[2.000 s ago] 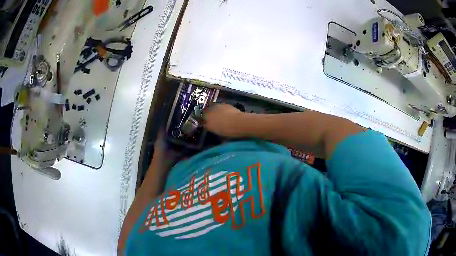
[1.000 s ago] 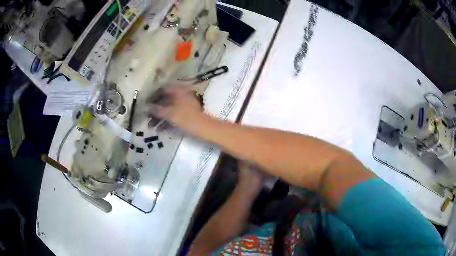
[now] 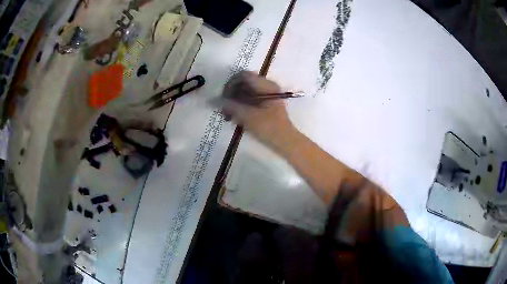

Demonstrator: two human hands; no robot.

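Observation:
My right hand (image 3: pixel 257 102) is blurred, above the seam between the two white tabletops. It is closed around a thin dark red-brown pen or pencil (image 3: pixel 281 95), whose pale end sticks out to the right. The hand hides the rest of it. The black thread snips (image 3: pixel 180 90) lie left of my hand on the neighbouring machine. The black-handled scissors (image 3: pixel 139 145) lie below the snips. My left hand cannot be made out; the area under the table edge is dark.
An orange block (image 3: pixel 105 86) sits on the left machine. Small black offcuts (image 3: pixel 100 199) lie below the scissors. A dark phone-like slab (image 3: pixel 227 14) lies at the top. Another machine's metal plate (image 3: pixel 453 172) is at the right. A long gap (image 3: pixel 230 147) divides the tabletops.
My right hand has moved right, away from the scissors area, and the pen or pencil now shows in it. The left forearm and hand no longer show. The view has shifted closer to the left machine.

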